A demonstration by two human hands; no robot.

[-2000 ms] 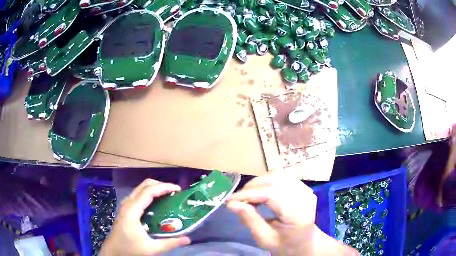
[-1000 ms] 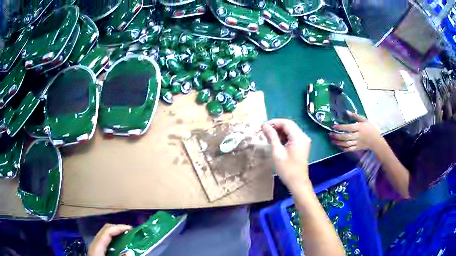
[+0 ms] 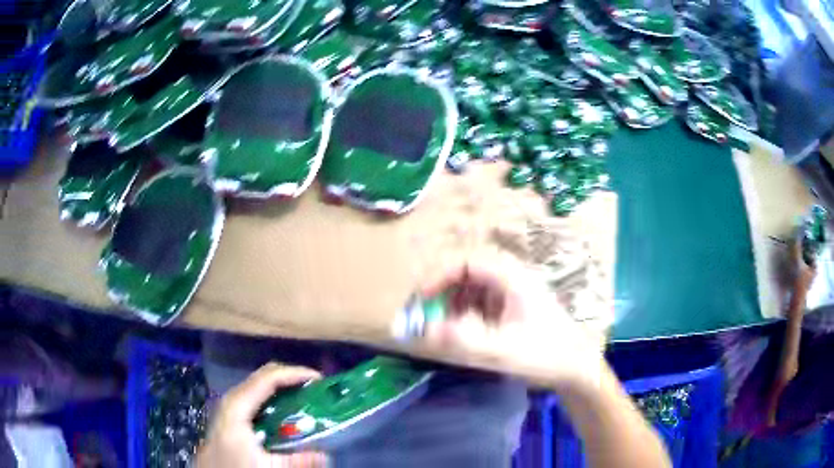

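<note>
My left hand (image 3: 251,416) holds a green car body moulding (image 3: 343,398) by its lamp end, low over my lap. Its pale rim faces down and right, and a red lamp shows near my fingers. My right hand (image 3: 503,320) is above and right of the moulding, over the bench edge, blurred. Its fingertips hold a small green part (image 3: 422,317) with a silvery spot, apart from the moulding. The stained glue board (image 3: 576,274) is partly behind my right hand; the glue dish is not visible.
Several green bodies (image 3: 389,137) lie on the tan cardboard (image 3: 302,265) at left and behind. Small green parts (image 3: 539,128) are heaped at centre back. Blue bins (image 3: 137,393) stand below the bench. Another person's arm (image 3: 794,338) is at far right, holding a green piece.
My right hand has moved from the glue dish back towards the held moulding, now with a small green part. The view has swung right. The body on the green bench area is gone from there.
</note>
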